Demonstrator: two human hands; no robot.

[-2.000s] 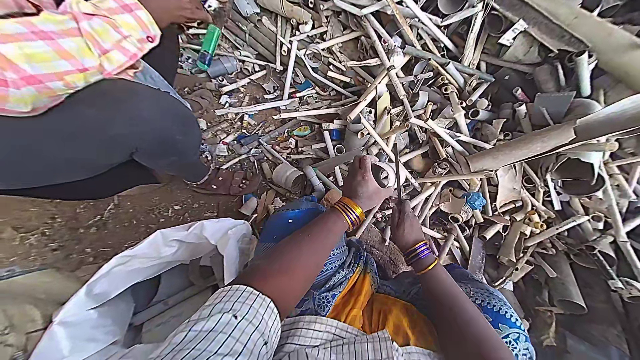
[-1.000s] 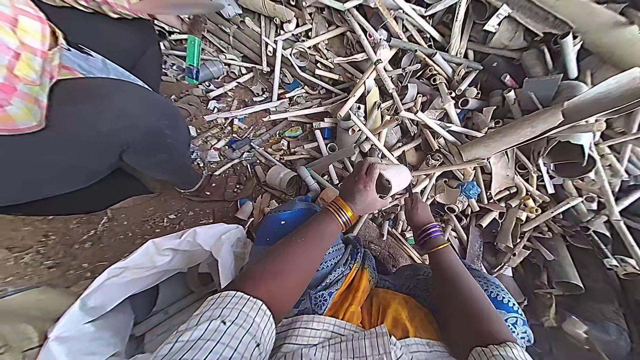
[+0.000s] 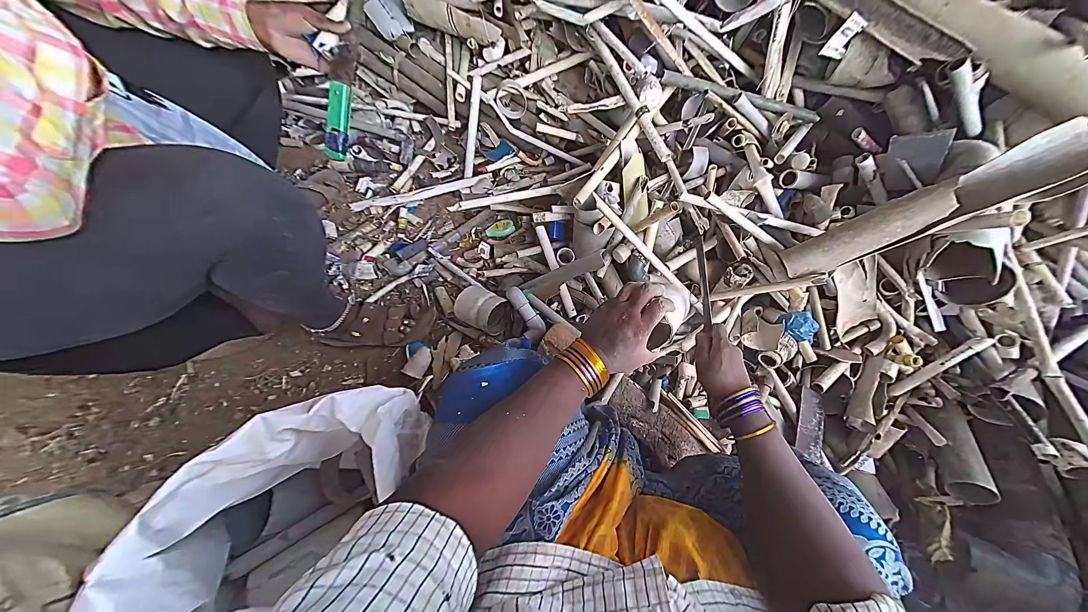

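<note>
My left hand (image 3: pixel 625 327) grips a short, wide piece of pale plastic pipe (image 3: pixel 671 308), its open end facing right and down. Close on its right, my right hand (image 3: pixel 721 361) is closed on a long, thin dark blade-like tool (image 3: pixel 704 276) that points away from me, upright in the view. Both hands are above my lap, over a rounded block (image 3: pixel 650 421) between my knees. The tool's handle is hidden in my fist. Scrap pipes and broken pipe pieces (image 3: pixel 646 229) lie just beyond the hands.
A white sack (image 3: pixel 280 425) holding grey pipe pieces stands at my lower left. A co-worker sits at upper left, one hand (image 3: pixel 293 30) near a green object (image 3: pixel 337 119). A long split pipe (image 3: pixel 892 225) juts in from the right over the heap, with a blue crumpled scrap (image 3: pixel 799 325) nearby.
Two seconds ago the blade stood upright beside the pipe piece; one second ago it was hard to see, and now it shows upright again. The co-worker's hand has come back into view.
</note>
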